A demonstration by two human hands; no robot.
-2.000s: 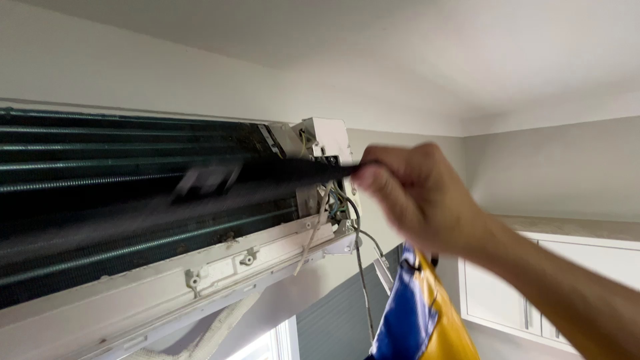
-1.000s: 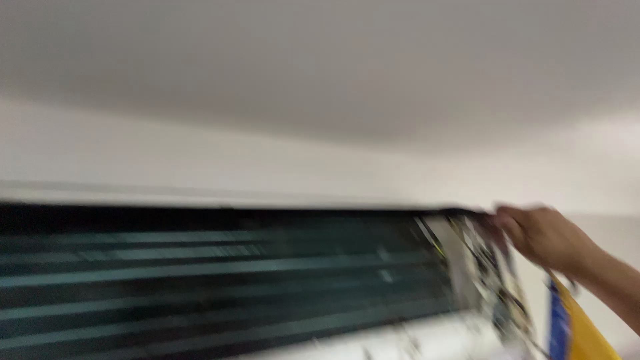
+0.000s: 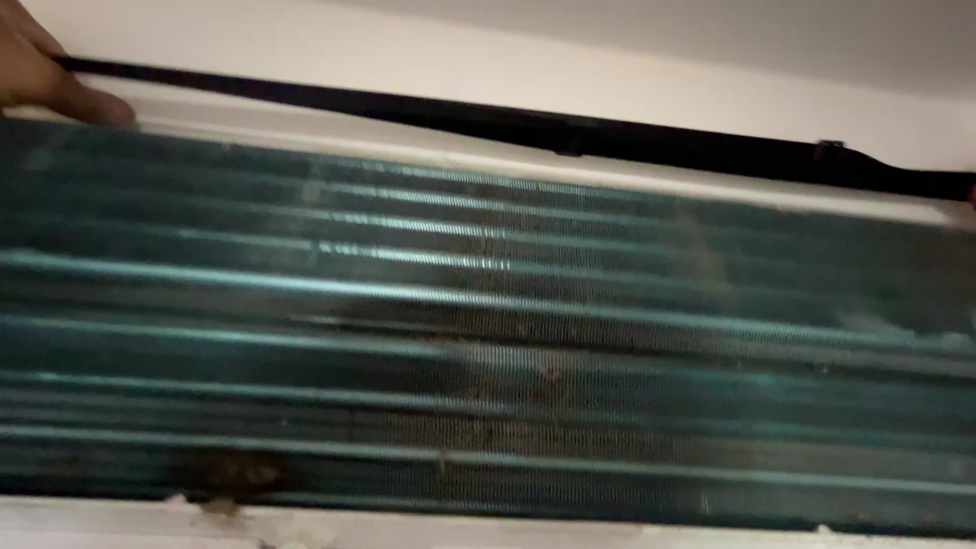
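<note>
My left hand point(image 3: 53, 84) is at the upper left, closed on the end of a long black strap point(image 3: 457, 122), a fingertip resting by the white top edge of an opened wall-mounted air conditioner. The strap runs along that edge to the right side of the view, with small black fittings on it. Below lies the unit's finned evaporator coil point(image 3: 427, 297), dark with greenish horizontal tubes and dirt on its fins. Only a sliver of my right hand point(image 3: 973, 194) shows at the right edge, beside the strap; its fingers are hidden.
The white lower casing point(image 3: 396, 526) of the unit crosses the bottom of the view, with a clump of dirt point(image 3: 221, 507) at its upper edge. Behind the strap are the pale wall point(image 3: 534, 91) and the greyer ceiling point(image 3: 762, 38).
The view has swung left along the unit. My left hand has come into view holding the strap. The strap, earlier stretched across the coil's front, now lies along the top edge.
</note>
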